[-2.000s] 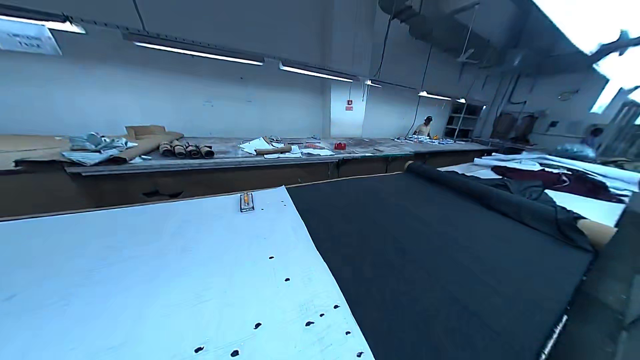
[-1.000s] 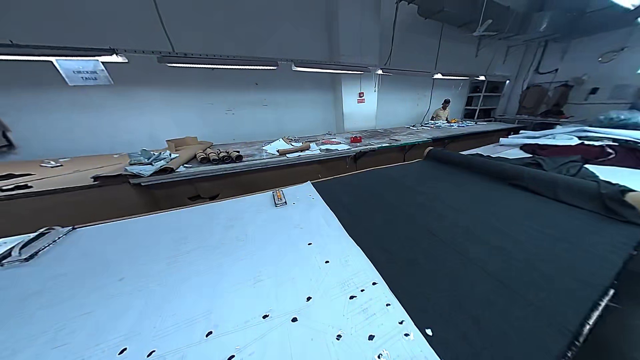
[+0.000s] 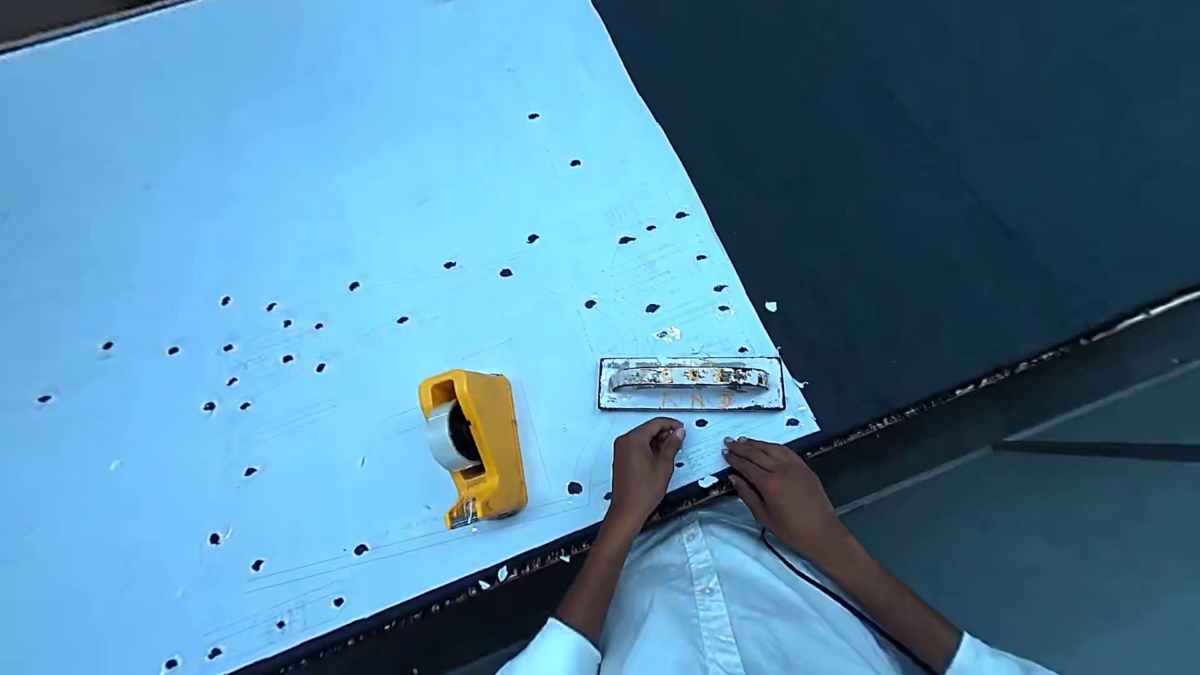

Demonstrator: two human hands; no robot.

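A large white paper sheet (image 3: 375, 187) with many small torn holes lies over black fabric (image 3: 900, 216). My left hand (image 3: 645, 469) rests near the table's front edge, thumb and forefinger pinched together; whether something tiny is between them cannot be told. To its right, my right hand (image 3: 773, 483) lies low over the paper's edge, fingers slightly bent, holding nothing visible. Just beyond both hands sits a flat metal weight with a handle (image 3: 692, 382), its paint worn. A yellow tape dispenser (image 3: 497, 445) with a roll of clear tape lies left of my left hand.
Stacked fabric layers form the table's near edge (image 3: 1031, 361). Small white paper scraps (image 3: 708, 481) lie by my hands, and one scrap (image 3: 771, 307) is on the black fabric. A dark cord (image 3: 825, 586) runs over my shirt beside the right arm. Grey floor (image 3: 1078, 544) shows at lower right.
The view has swung down from the room to the near table edge. Both my hands, the tape dispenser and the metal weight near them are now in view.
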